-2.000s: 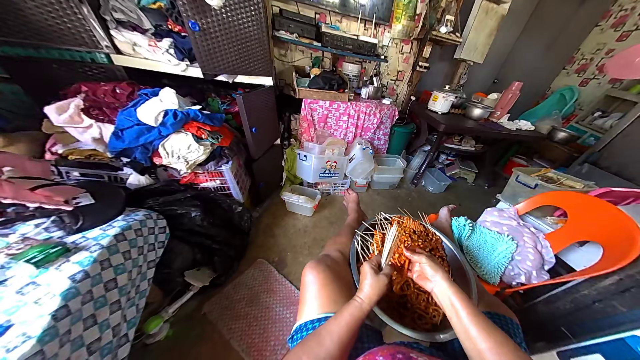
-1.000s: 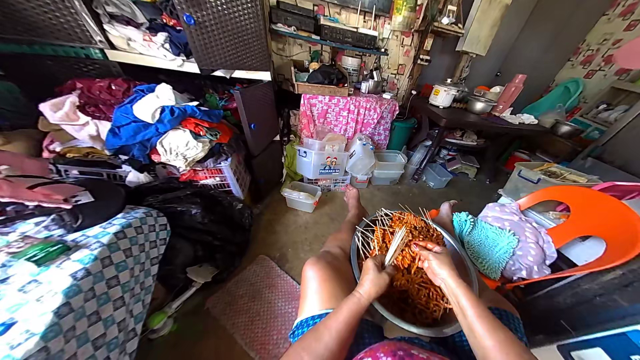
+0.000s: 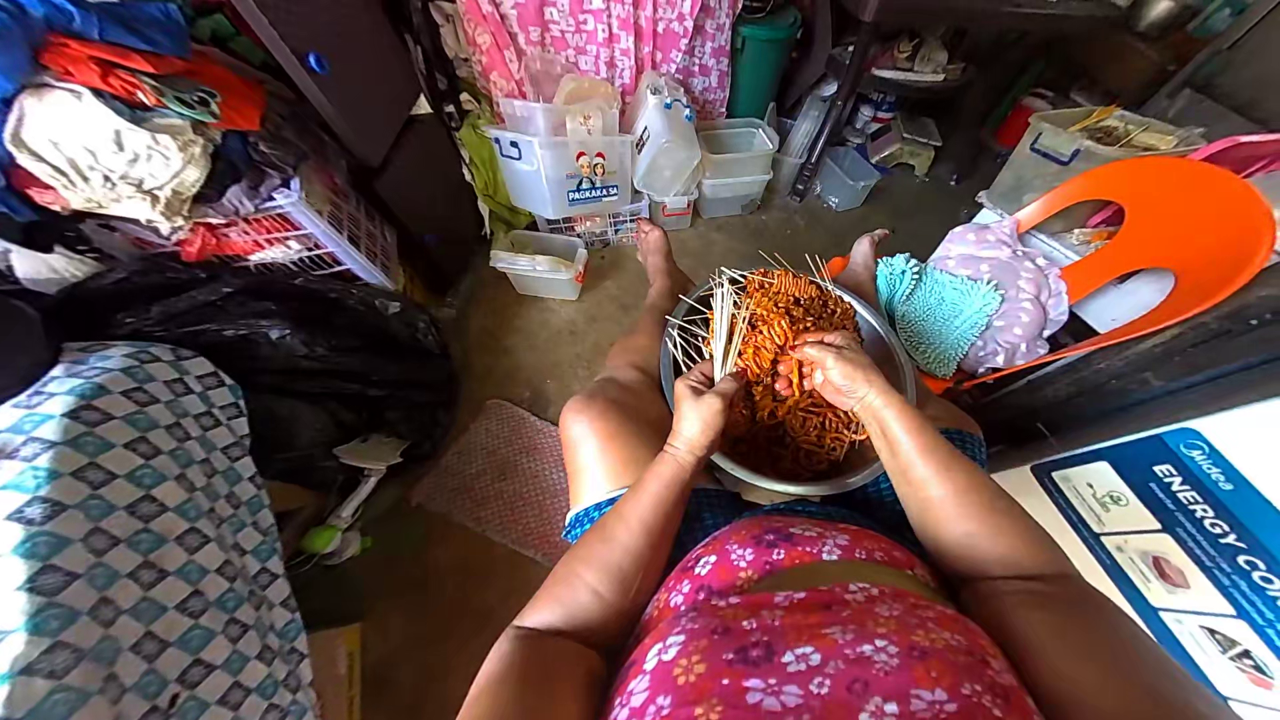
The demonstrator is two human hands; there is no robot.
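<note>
A round metal basin [image 3: 897,400] rests on my lap, filled with orange-red coated food pieces [image 3: 800,425], some of them threaded on thin sticks along its far side. My left hand [image 3: 703,405] is closed around a bundle of thin pale wooden sticks [image 3: 722,325] that point away from me over the basin's left part. Over the basin's right half, my right hand [image 3: 828,372] pinches a few of the orange pieces between thumb and fingers. Whether it also holds a stick is too small to tell.
Clear plastic tubs [image 3: 540,265] stand on the floor ahead. An orange plastic chair [image 3: 1180,215] at the right bears a turquoise chenille cloth [image 3: 940,310] and a polka-dot cloth [image 3: 1000,290]. A black plastic bag [image 3: 340,370] and a checked cloth [image 3: 130,520] lie at the left.
The view has tilted down. My left hand keeps hold of the stick bundle, and my right hand stays over the food in the basin.
</note>
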